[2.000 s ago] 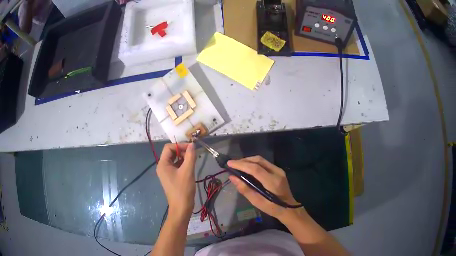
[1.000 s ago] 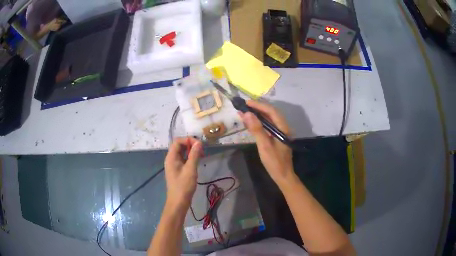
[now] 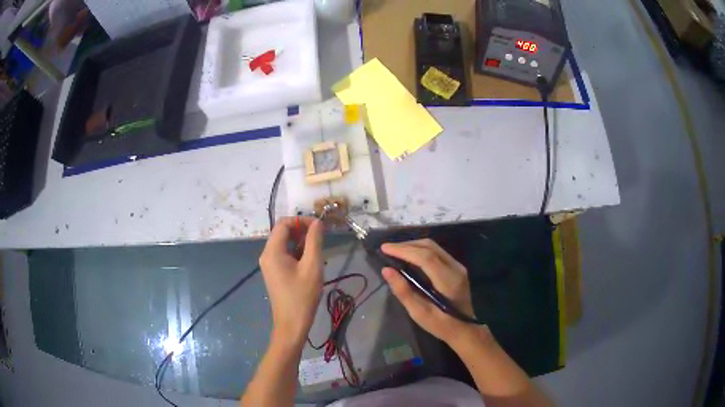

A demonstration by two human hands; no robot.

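My right hand (image 3: 429, 288) holds the black soldering iron (image 3: 413, 280) like a pen. Its metal tip points up and left at the small brown block (image 3: 331, 208) on the near edge of the white soldering jig (image 3: 358, 163). A shiny metallic bit shows on the block. My left hand (image 3: 294, 270) is at the jig's near edge, thumb and fingers pinched together near the block. A bit of red wire (image 3: 299, 232) shows between its fingers; whether a finer strand is held is too small to tell. The square wooden frame (image 3: 327, 163) sits mid-jig.
A yellow sheet (image 3: 393, 111) lies beside the jig. Behind are a black tray (image 3: 127, 95), a white foam tray (image 3: 310, 60) with a red item, the iron stand (image 3: 441, 56) and the soldering station (image 3: 521, 48). Coiled red and black leads (image 3: 340, 318) lie below the bench edge.
The iron moved from above the jig's upper right down to the brown block. The jig turned from tilted to nearly square with the bench and shifted right since the earliest frame. My left hand stays pinched.
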